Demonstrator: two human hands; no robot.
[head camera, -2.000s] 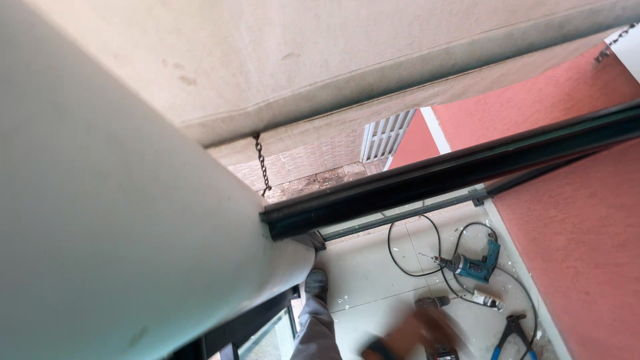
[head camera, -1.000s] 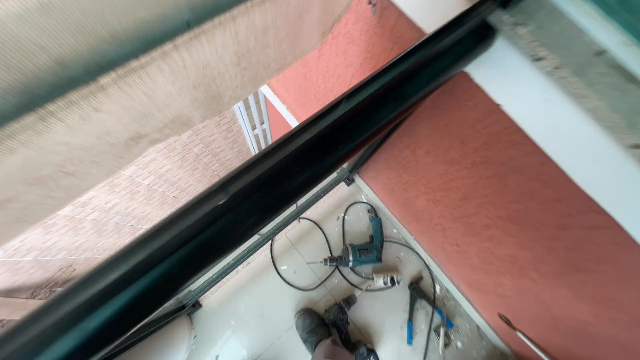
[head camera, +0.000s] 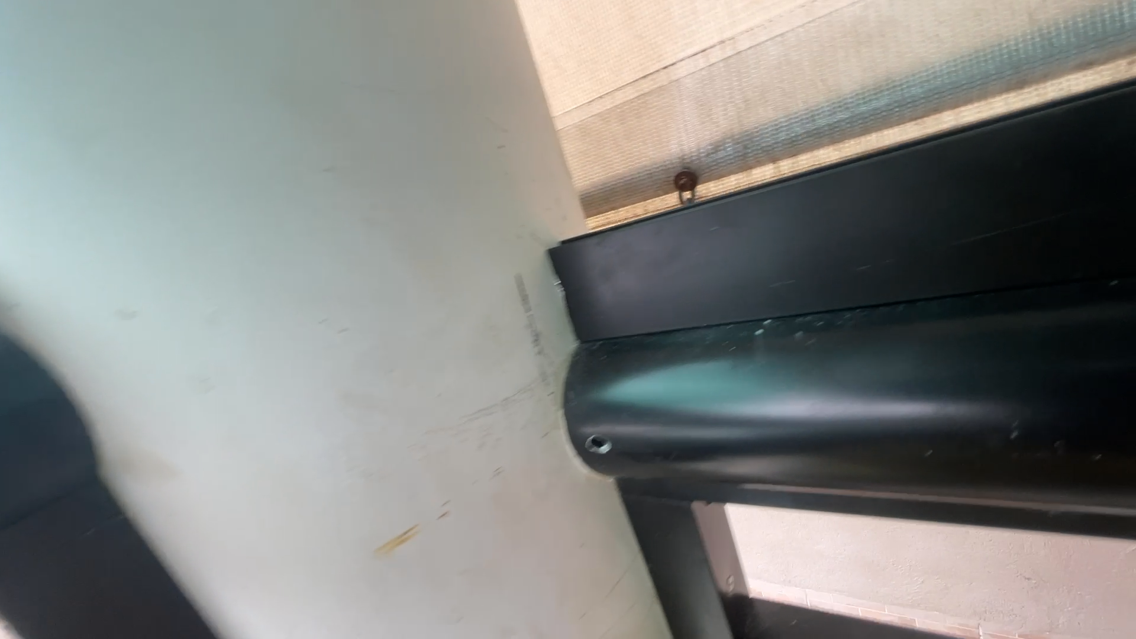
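Neither my left hand nor my right hand shows in the head view. A black rounded metal rail (head camera: 843, 399) runs from the right edge to a smooth pale column (head camera: 337, 266), and its end meets the column. Near that end the rail has a small round hole or fastener (head camera: 598, 445). Along the rail's upper side lies a flat black metal bar (head camera: 799, 240), whose left end is also at the column.
A woven beige blind (head camera: 710, 80) hangs beyond the bar, with a rusty ring (head camera: 685, 182) at its edge. Below the rail stands a black frame post (head camera: 674, 559). Another dark surface (head camera: 53, 497) is left of the column.
The view has swung strongly to the column and the rail's end. The drill, its cable and the pliers on the floor, seen earlier, are out of view, as is the blurred hand.
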